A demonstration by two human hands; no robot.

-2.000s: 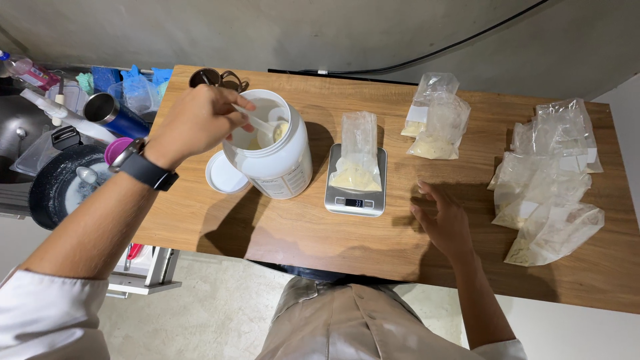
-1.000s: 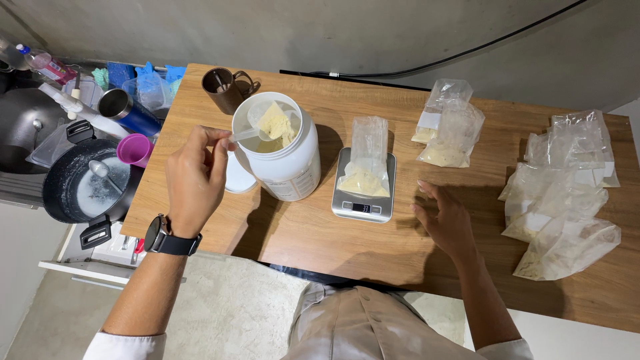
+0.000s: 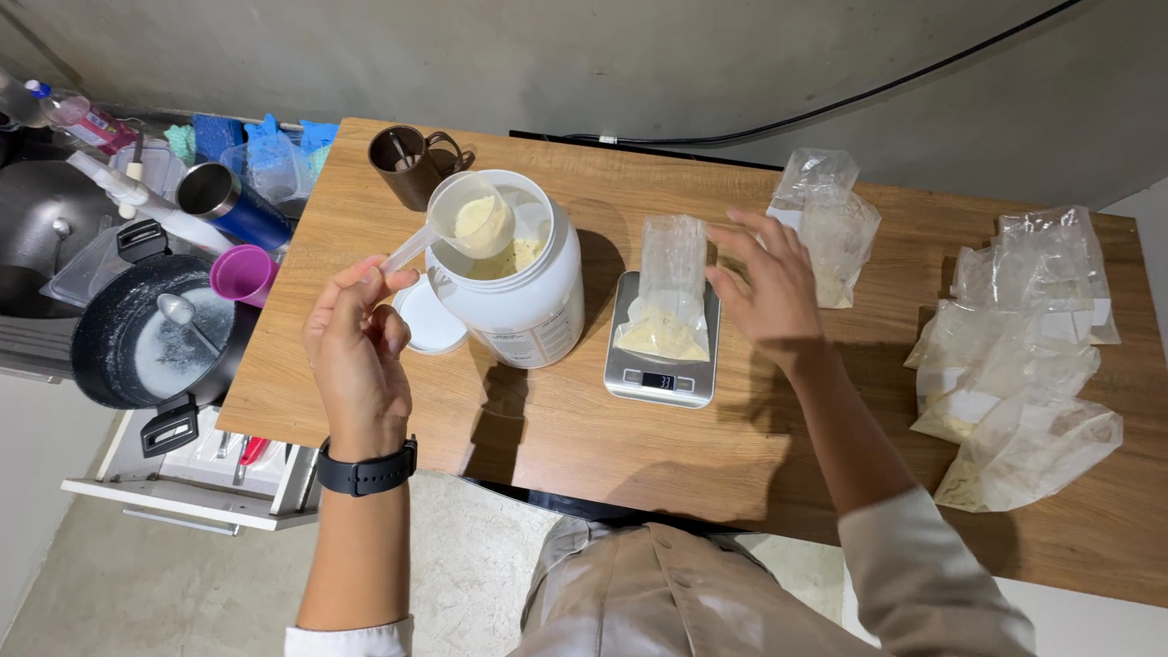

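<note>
My left hand pinches the handle of a clear plastic scoop with pale powder in it, over the mouth of a white plastic tub. More powder shows inside the tub. A clear plastic bag with pale powder at its bottom stands on a digital kitchen scale, whose display reads 33. Fingers apart, my right hand is beside the bag's upper right edge; whether they touch is unclear. The tub's white lid lies left of the tub.
Several bags of powder lie at the right, others behind my right hand. A brown mug stands at the back left. Beyond the table's left edge are a black pot, a pink cup, a blue tumbler and an open drawer.
My right hand has moved from the table up beside the bag on the scale. The scoop, lower in the tub earlier, is now raised over its mouth with powder in it.
</note>
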